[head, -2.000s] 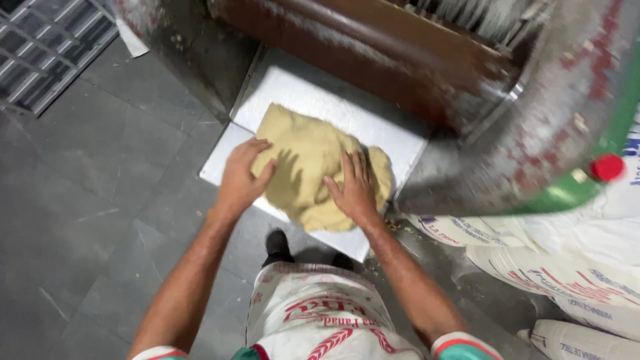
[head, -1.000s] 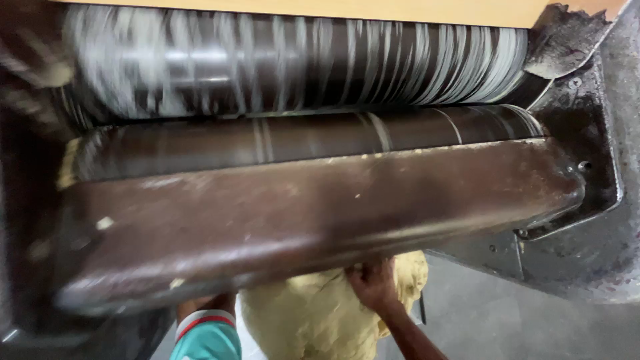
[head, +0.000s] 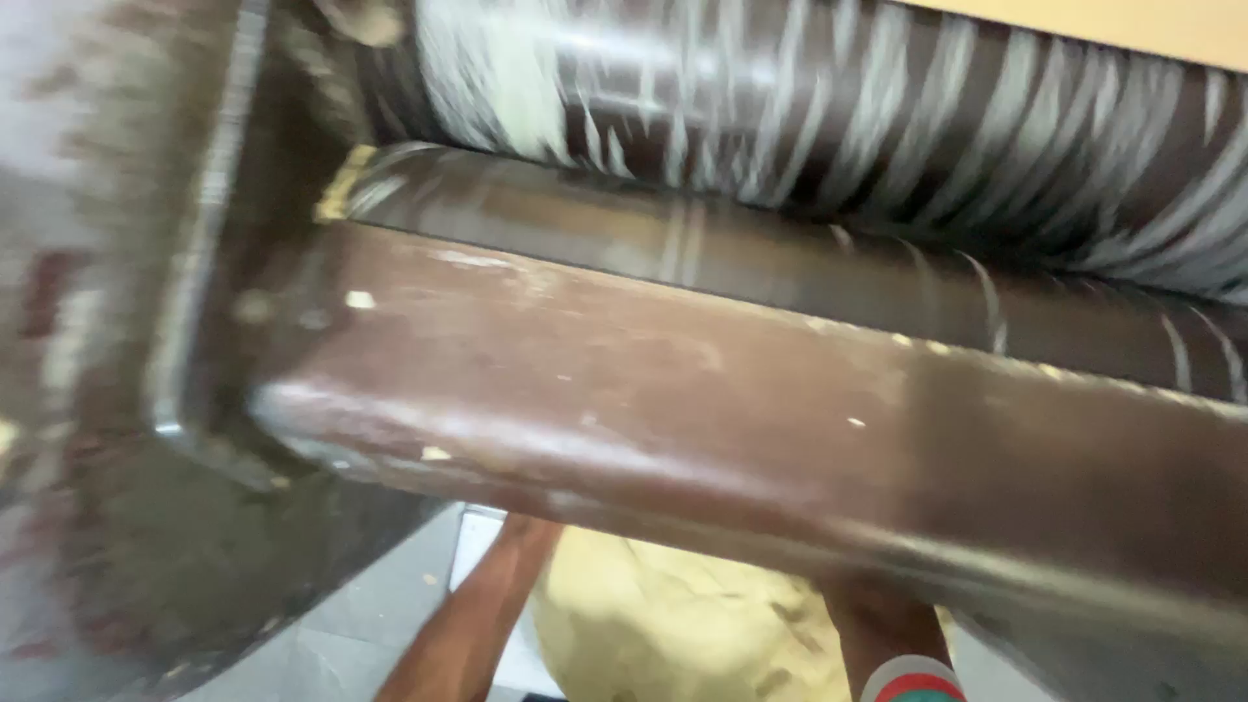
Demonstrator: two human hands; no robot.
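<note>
A large mass of pale yellow dough (head: 682,624) lies on a white tray (head: 478,546) below the brown metal guard (head: 604,390) of a roller machine. My left forearm reaches up along the dough's left side, and my right forearm, with a striped sleeve cuff, reaches up at its right side. Both of my hands are hidden behind the guard, so their grip on the dough does not show. Above the guard are a dark lower roller (head: 780,268) and an upper roller (head: 741,107) streaked with white.
The machine's worn metal side wall (head: 127,546) stands at the left, with a metal edge strip (head: 200,253) along it. A tan board (head: 1102,29) crosses the upper right corner. Grey floor tiles (head: 351,624) show at the lower left. Dough crumbs stick to the guard.
My hands rested on top of the dough two seconds ago; now both are out of sight behind the guard. The view has moved in close over the rollers.
</note>
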